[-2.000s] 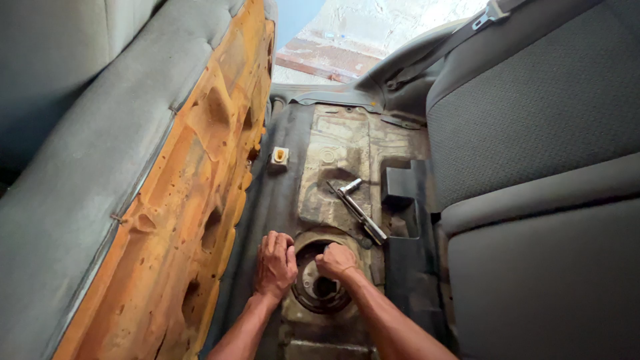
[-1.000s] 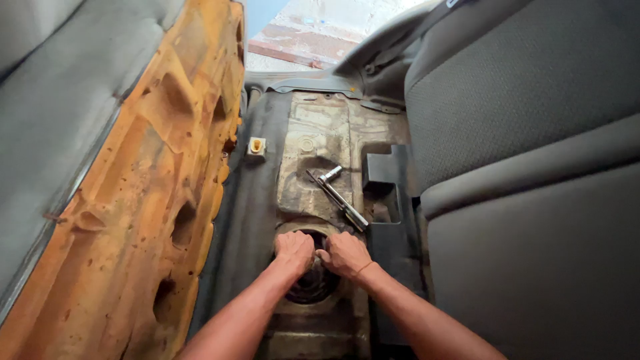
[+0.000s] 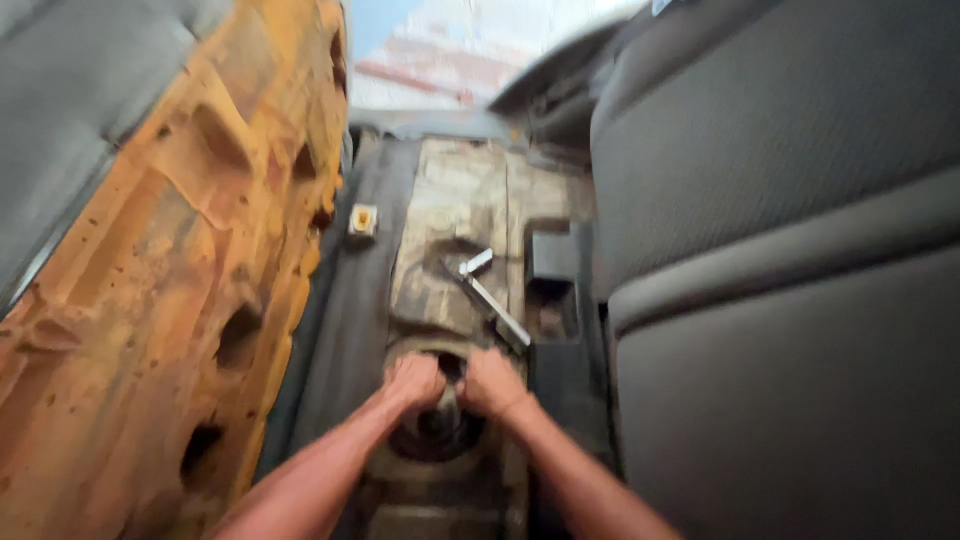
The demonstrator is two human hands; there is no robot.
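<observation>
Both hands are at a round opening in the metal floor pan of a car, with dark parts inside it. My left hand is curled at its upper left rim, and my right hand is curled at its upper right. The fingertips point down and are hidden, and blur leaves unclear what either hand grips. A pale part shows between the hands. Just beyond them a ratchet wrench with a socket end lies slantwise on the floor pan.
On the left stands a tipped-up seat cushion, its orange foam underside showing. The grey fabric seat back is on the right. A black plastic tray lies beside the floor pan. A small block with a yellow centre rests on dark floor covering.
My left hand has moved right, from left of the opening onto its upper rim. My right hand has stayed by the opening. The wrench still lies in its place.
</observation>
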